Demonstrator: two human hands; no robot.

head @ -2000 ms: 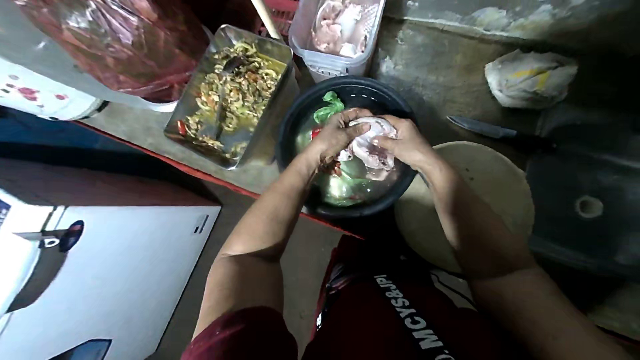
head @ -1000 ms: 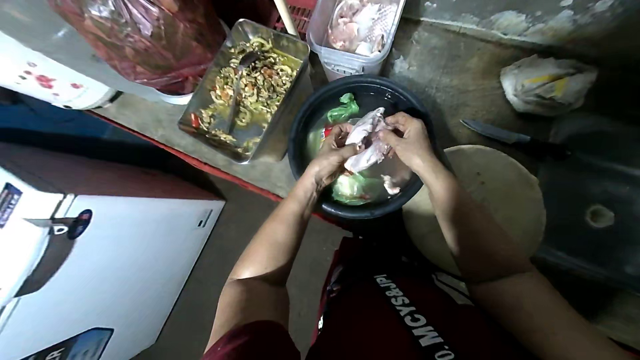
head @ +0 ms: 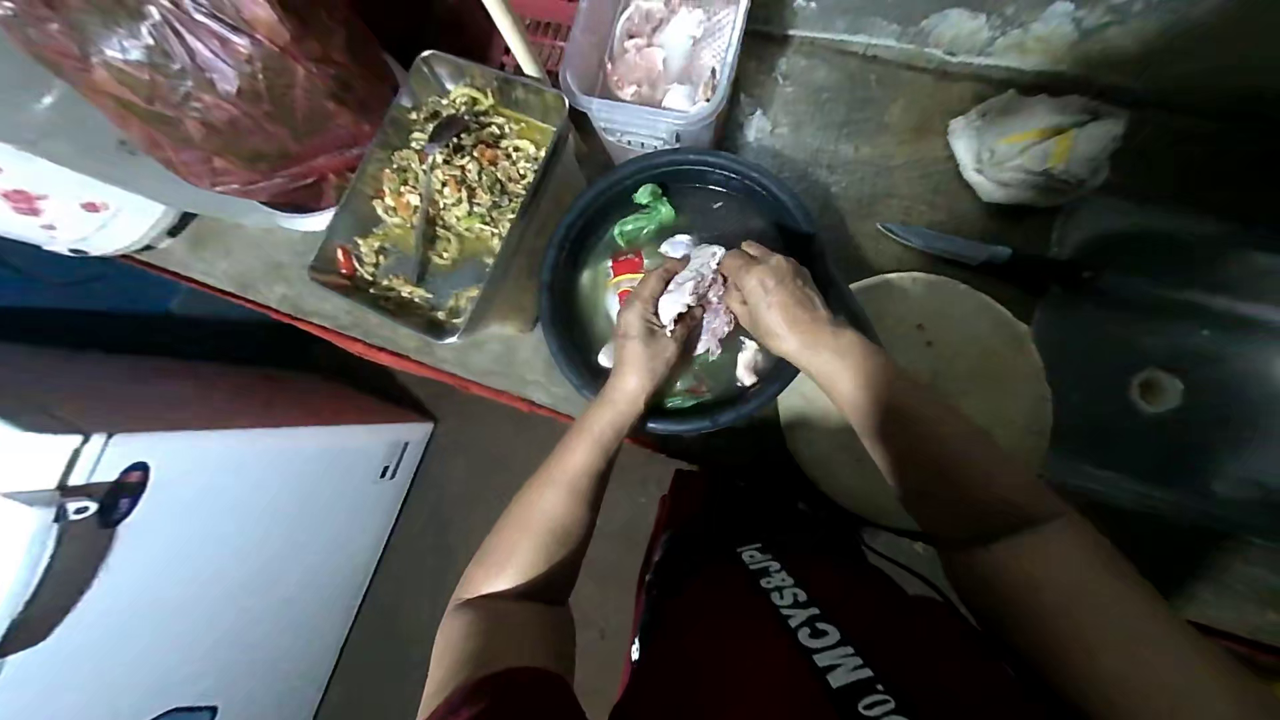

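Both my hands hold one piece of raw meat [head: 692, 285], pale and pink, over a round black basin [head: 575, 350] of cloudy water. My left hand [head: 650, 335] grips its left and lower side. The fingers of my right hand [head: 775, 295] pinch its right edge. In the basin, a green plastic bag [head: 645, 216] lies at the upper left, and a red and yellow packet [head: 626, 272] is beside my left hand. A smaller raw piece [head: 748, 362] sits at the lower right of the water. My fingertips are partly hidden by the meat.
Behind the basin stands a clear plastic container [head: 655, 125] of raw meat. A metal tray [head: 470, 315] of cooked food with a spoon is to the left. On the right are a round board [head: 925, 390], a knife [head: 945, 243], a crumpled white bag [head: 1035, 148] and a dark sink [head: 1160, 340].
Both hands have stayed over the basin and kept hold of the meat, whose shape between the fingers has changed. The small piece at the basin's lower right was not visible two seconds ago.
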